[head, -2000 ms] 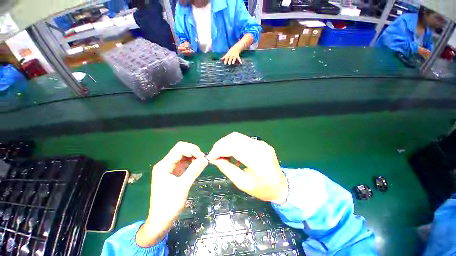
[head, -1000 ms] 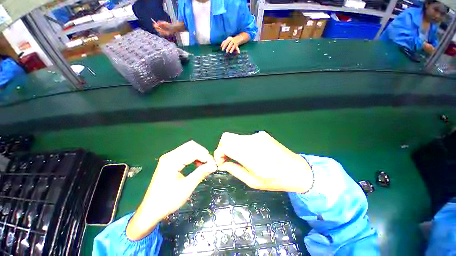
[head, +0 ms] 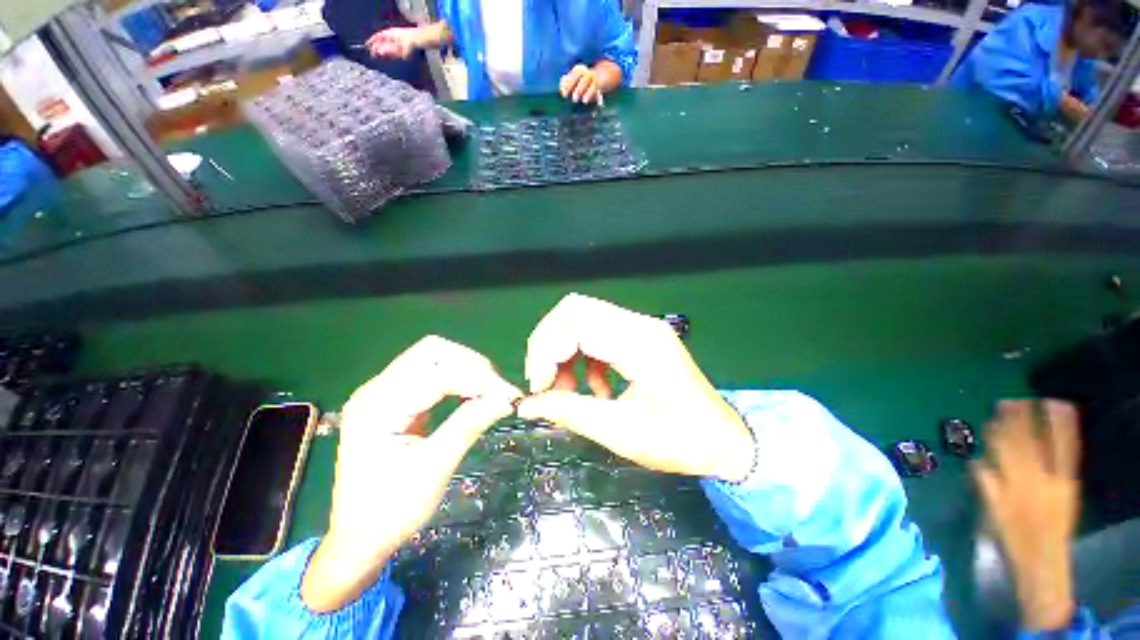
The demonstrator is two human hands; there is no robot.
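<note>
My left hand (head: 406, 444) and my right hand (head: 631, 394) meet at the fingertips above the clear blister tray (head: 563, 550), which lies flat in front of me with shiny parts in its pockets. Thumb and forefinger of each hand are pinched together where they meet. A tiny dark speck shows between the fingertips, too small to make out. A small black unit (head: 676, 325) lies on the green surface just beyond my right hand, partly hidden by it.
Black trays (head: 88, 500) are stacked at left beside a smartphone (head: 265, 480). Two black units (head: 914, 458) lie at right, near another person's blurred hand (head: 1031, 500). Across the line are stacked clear trays (head: 350, 135), a second clear tray (head: 556, 150) and a worker in blue.
Another person's hand has come in at right, near the two black units. My right hand's fingers have lifted and opened a little. The worker opposite has shifted their hands.
</note>
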